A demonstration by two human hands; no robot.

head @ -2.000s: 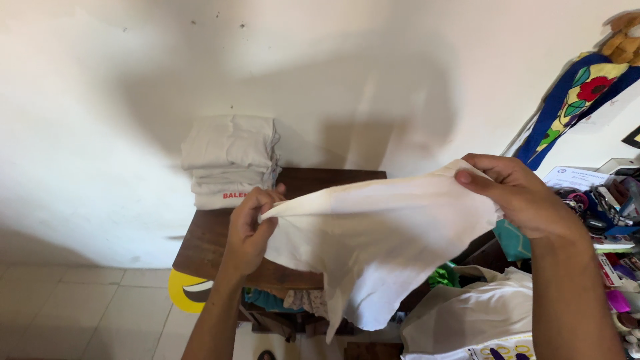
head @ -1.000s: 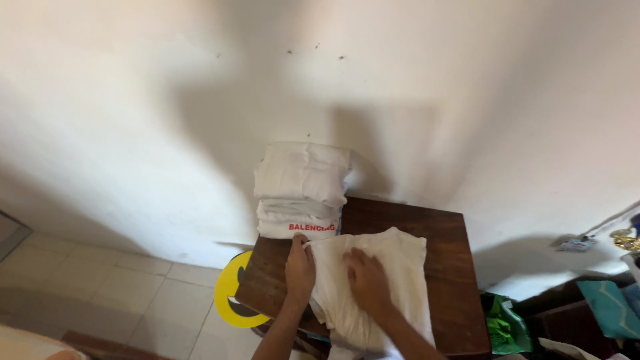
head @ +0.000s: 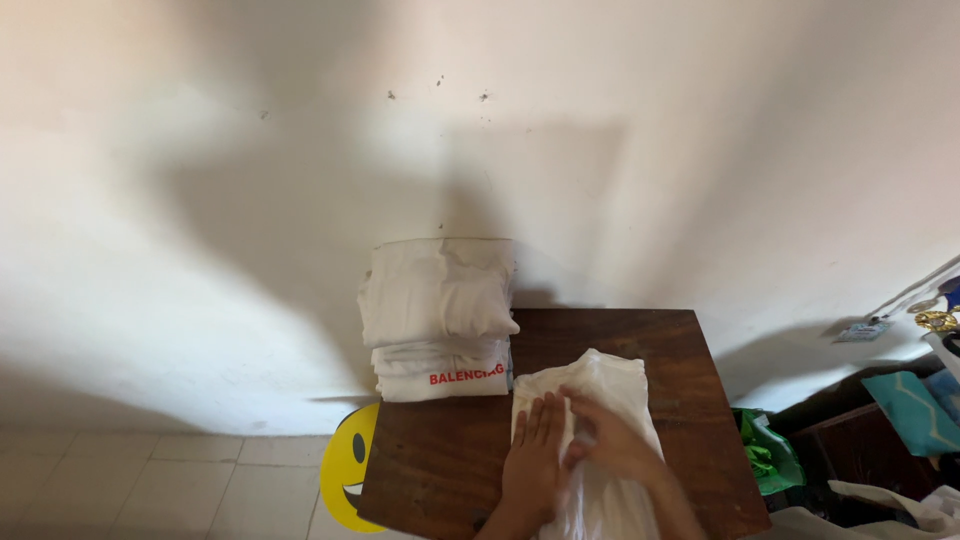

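Note:
A white cloth garment [head: 611, 480] lies partly folded on the brown wooden table [head: 705, 420], running off toward the bottom of the view. My left hand [head: 534, 457] rests flat on its left side, fingers pointing up. Blurred by motion, my right hand [head: 611, 435] is just beside it on the garment, thumb and fingers apart; whether it pinches any fabric is unclear. Left of the garment stands a stack of folded white clothes [head: 442, 300], with red lettering on a lower piece.
A yellow smiley-face item [head: 345, 469] shows behind the table's left edge, above the tiled floor [head: 187, 480]. To the right are a green bag [head: 769, 454], a teal cloth item [head: 911, 412] and hanging medals [head: 934, 321]. The pale wall [head: 570, 187] rises behind the table.
The white garment, held up stretched between both hands two seconds ago, is now down on the table. It looks narrower than one second ago. The view has shifted toward the wall.

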